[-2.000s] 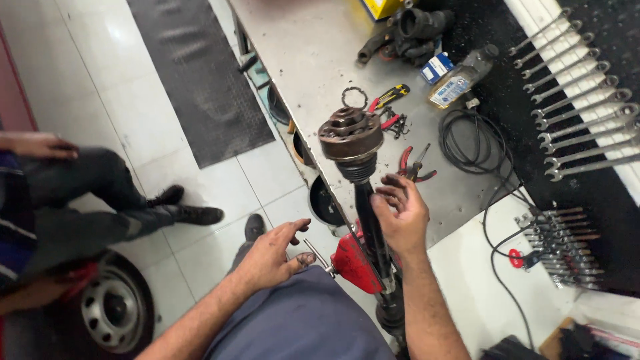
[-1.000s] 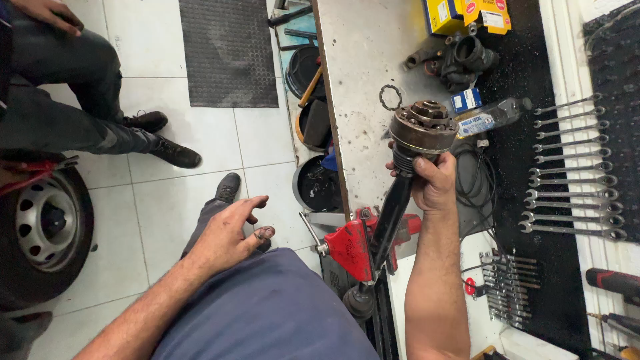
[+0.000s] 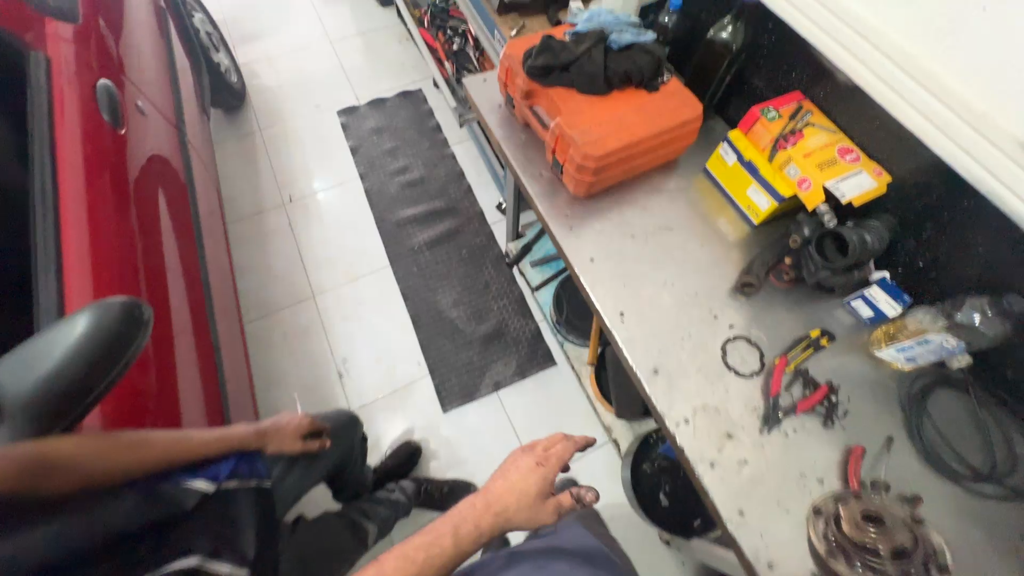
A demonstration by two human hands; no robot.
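Observation:
My left hand [image 3: 540, 484] is at the lower middle, above the floor beside the metal workbench [image 3: 640, 296], its fingers apart and nothing in it. The thumb looks stained dark. At the lower right edge shows the top of the CV joint [image 3: 872, 536] of a drive shaft; its shaft is out of the frame, and so is my right hand. On the bench beyond the joint lie a thin metal ring [image 3: 742, 356], a yellow-and-black cutter [image 3: 808, 348], red-handled pliers [image 3: 774, 392] and another red-handled tool [image 3: 855, 468].
An orange tool case [image 3: 608, 128] with cloths on it, parts boxes [image 3: 752, 176], black rubber hoses [image 3: 832, 248] and a coiled cable [image 3: 960, 440] occupy the bench. Round containers [image 3: 668, 488] are below its edge. A co-worker's hand [image 3: 296, 434] and a red car [image 3: 160, 240] are at left.
The view has swung far toward the bench's other end, bringing the orange case and red car into sight. My right hand, which held the shaft just below the joint one second ago, has left the view.

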